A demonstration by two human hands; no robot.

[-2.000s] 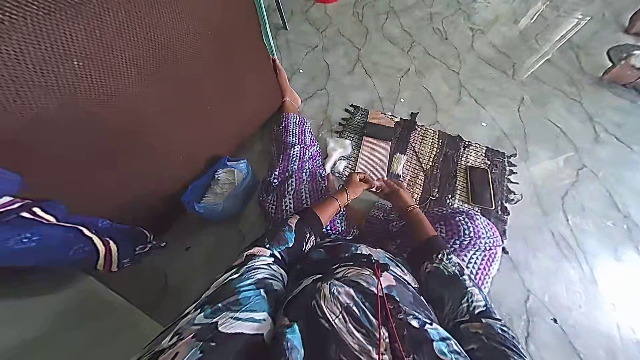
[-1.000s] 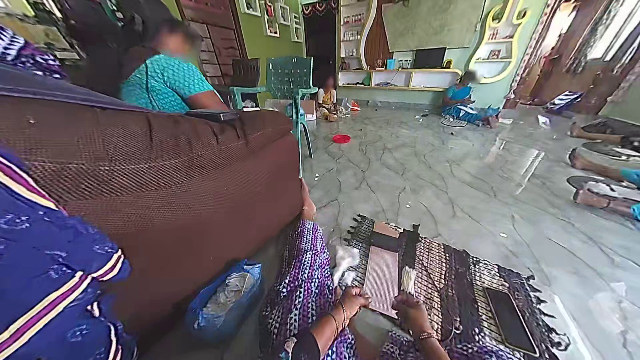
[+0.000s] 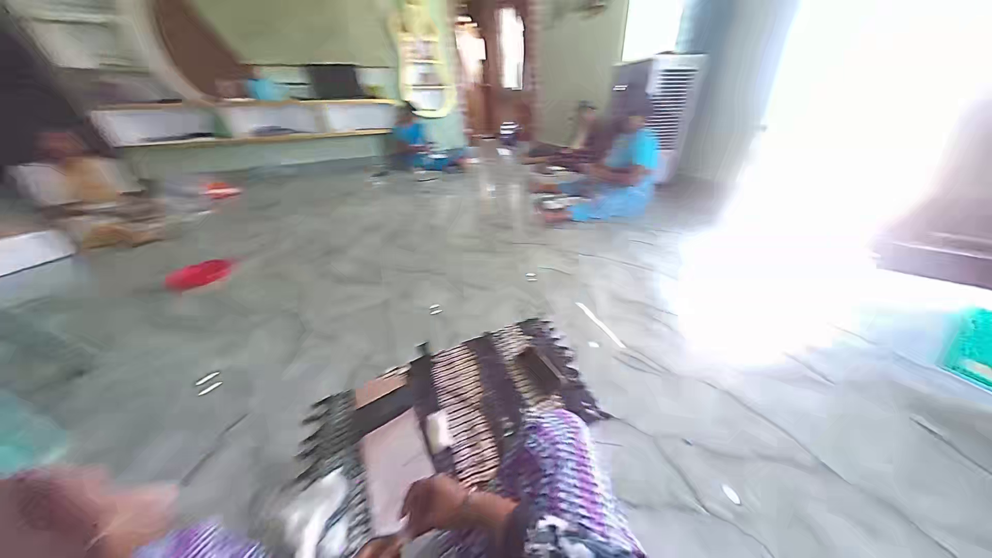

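Observation:
My right hand (image 3: 434,504) is at the lower middle, over the near edge of a pale pink board (image 3: 395,465) lying on a striped woven mat (image 3: 469,411). My left hand (image 3: 381,547) shows only in part at the bottom edge, close to the right one. Blur hides whether either hand holds anything. A small whitish bundle (image 3: 438,431) rests just right of the board. White cotton-like material (image 3: 314,511) is left of the board. Farther right on the mat is a dark phone (image 3: 541,368).
Seated people (image 3: 620,170) are across the tiled floor. A red plastic item (image 3: 200,274) is on the floor at left, a turquoise object (image 3: 970,349) at right. My knee in patterned purple cloth (image 3: 570,465) overlaps the mat. An air cooler (image 3: 674,101) stands by the wall.
The view has swung up and to the right, away from the brown sofa and the blue bag. My hands, apart over the board one second ago, are now close together.

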